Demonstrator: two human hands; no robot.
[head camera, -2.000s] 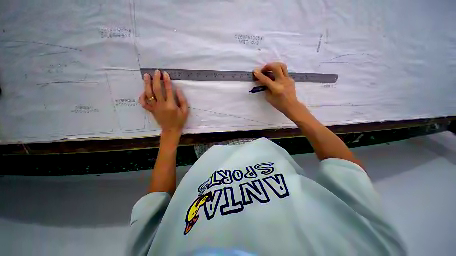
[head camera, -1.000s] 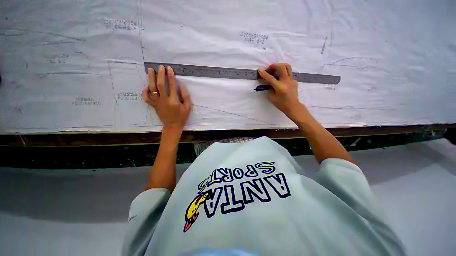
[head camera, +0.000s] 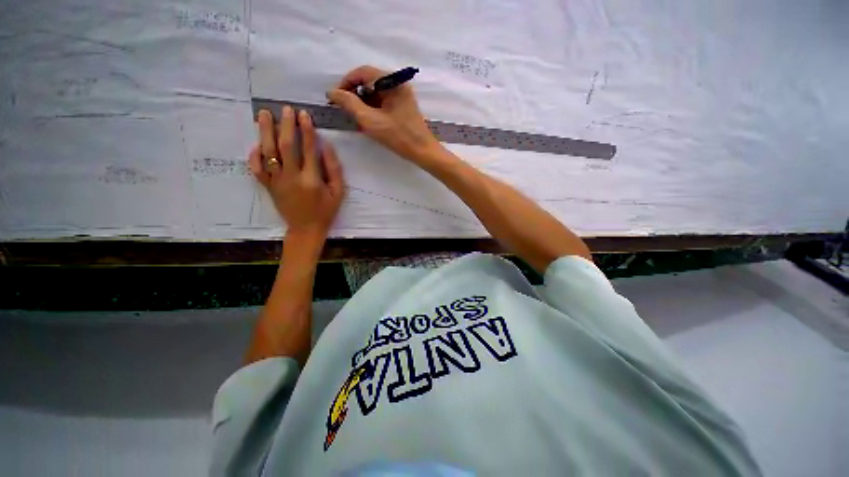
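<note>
A long grey steel rule (head camera: 521, 140) lies on the white pattern sheet (head camera: 540, 37), tilted slightly down to the right. My left hand (head camera: 296, 177) lies flat with spread fingertips on the rule near its left end. It wears a ring. My right hand (head camera: 391, 116) holds a black marking pen (head camera: 396, 80); the pen's tip end points left, at the rule's upper edge. The exact tip is hidden by the fingers or too small to tell. My right wrist crosses over the rule.
Thin drawn lines and small pattern labels (head camera: 468, 63) mark the sheet. The brown wooden table edge (head camera: 149, 252) runs between the sheet and my shirt. A dark object (head camera: 824, 265) stands beyond the edge at far right.
My right hand has moved left along the rule from its right half, and the pen is now turned with its tip end at the rule's upper edge. My left hand stays on the rule.
</note>
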